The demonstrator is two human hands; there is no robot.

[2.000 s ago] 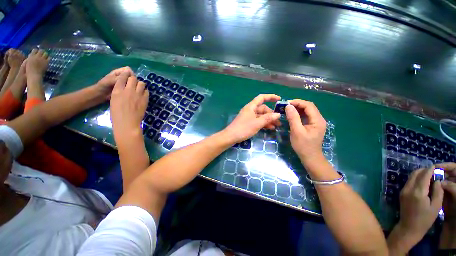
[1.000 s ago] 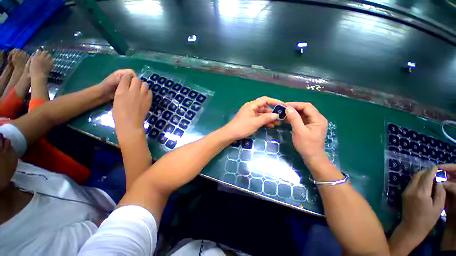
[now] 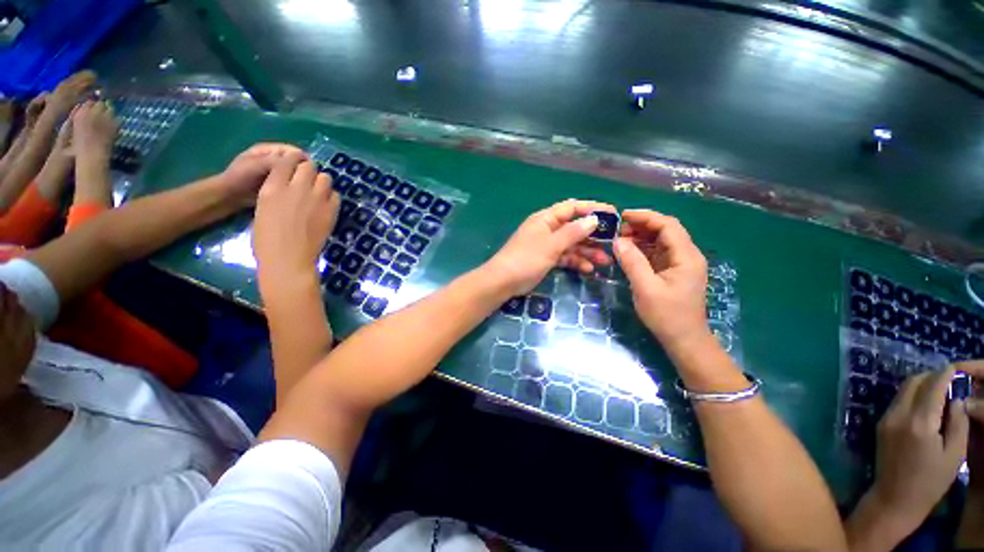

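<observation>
A small unit with a square black face (image 3: 606,225) and a pale edge is held above the tray, face towards me. My left hand (image 3: 545,246) pinches its left side between thumb and fingertips. My right hand (image 3: 667,270), with a silvery bangle at the wrist, is at its right edge, thumb and fingertips close together; whether they grip it I cannot tell. Below lies a clear blister tray (image 3: 588,404), mostly empty pockets with green showing through. A few black pieces (image 3: 538,308) sit in its upper left pockets, partly under my left hand.
At left, a neighbour's hands (image 3: 291,216) work by a tray full of black pieces (image 3: 378,243). At right, another person's hands (image 3: 915,442) hold a unit beside a filled tray (image 3: 901,307). Beyond the bench edge, small units (image 3: 642,93) lie on the dark conveyor (image 3: 518,76). A green post (image 3: 232,49) stands left.
The held unit has turned from edge-on to show its black face, and now sits slightly higher. My right fingers have shifted at its edge. The units on the belt have shifted slightly left.
</observation>
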